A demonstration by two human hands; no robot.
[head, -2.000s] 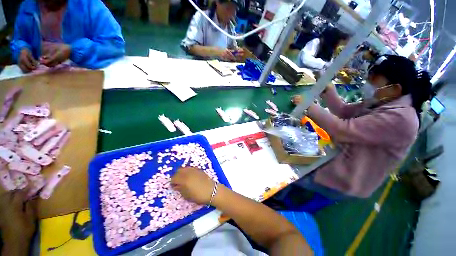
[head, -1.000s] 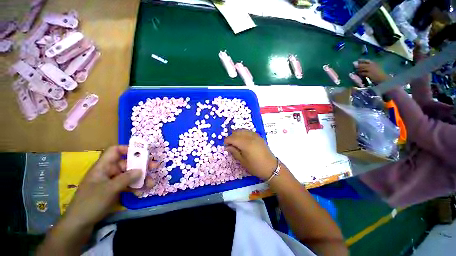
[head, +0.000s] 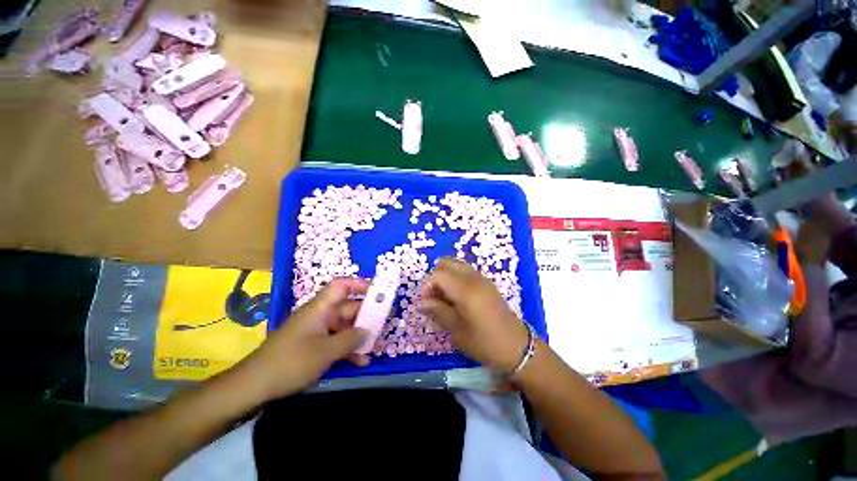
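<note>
My left hand [head: 324, 329] holds a pale pink housing [head: 379, 302] upright over the blue parts tray [head: 539, 319]. My right hand [head: 470, 310] is just right of it, over the tray, with its fingertips pinched together; whether they hold a tiny cap I cannot tell. Many tiny pale pink button caps [head: 329, 216] lie loose in the tray, with blue bottom showing between them. A heap of pink housings [head: 174, 129] lies on the brown board [head: 258, 211] at the left, with one housing [head: 212, 197] apart at its near edge.
Several pink housings lie spaced out on the green surface [head: 451, 85] beyond the tray. A flattened headset carton [head: 202, 324] is at left, a printed carton sheet [head: 601, 324] at right. An open carton [head: 693, 282] with clear bags and an orange tool [head: 791, 268] stand near a person's pink sleeve.
My left hand has brought the housing right, nearer my right hand. Another pink housing now lies on the green surface beyond the tray. The view has shifted left.
</note>
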